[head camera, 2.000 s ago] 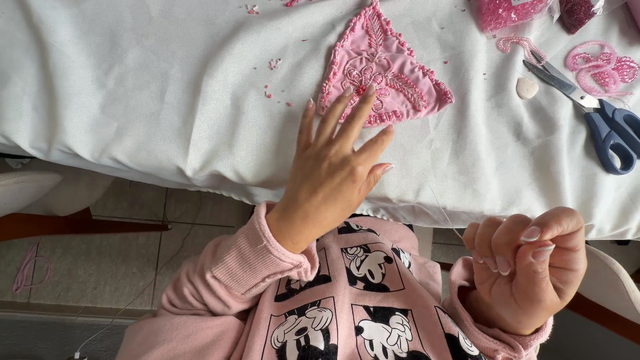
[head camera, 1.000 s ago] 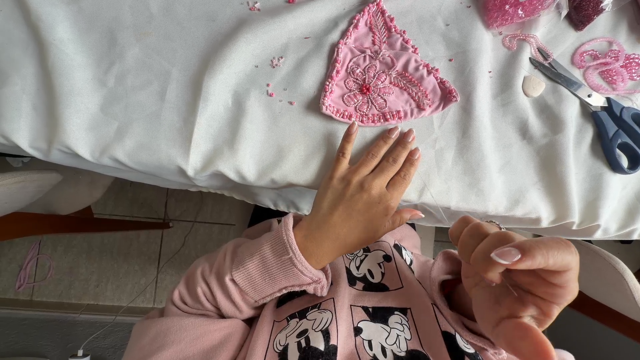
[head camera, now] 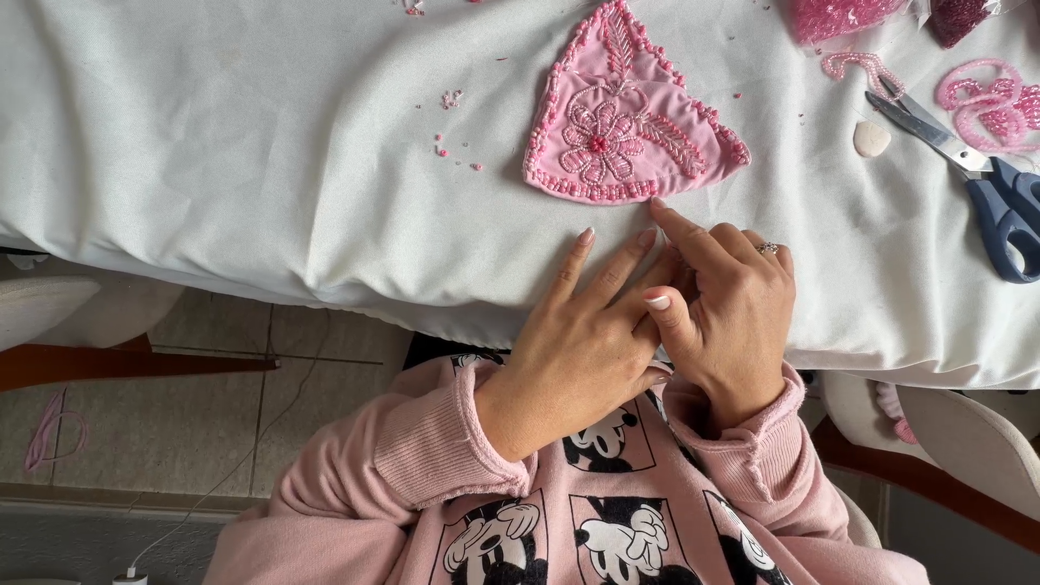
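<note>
A pink triangular fabric piece (head camera: 691,122) with a beaded border, beaded flower and leaf sprays lies flat on the white tablecloth (head camera: 244,162). My left hand (head camera: 589,349) rests below it at the table's edge, fingers spread, palm down. Over its fingertips on the right crosses my right hand (head camera: 723,301), its index fingertip at the bottom edge of the beaded piece and its thumb apart. A ring shows on one right finger. Whether a needle or thread is between the fingers cannot be seen.
Blue-handled scissors (head camera: 967,158) lie open at the right, near a pale flat disc (head camera: 872,139) and pink bead strands (head camera: 987,101). Bags of pink beads (head camera: 845,18) stand at the top right. Loose beads (head camera: 451,99) are scattered left of the fabric. Chairs flank the table.
My right hand has moved from the lower right up and left to the fabric's edge, meeting my left hand. My left hand was on the beaded piece two seconds ago and is now below it.
</note>
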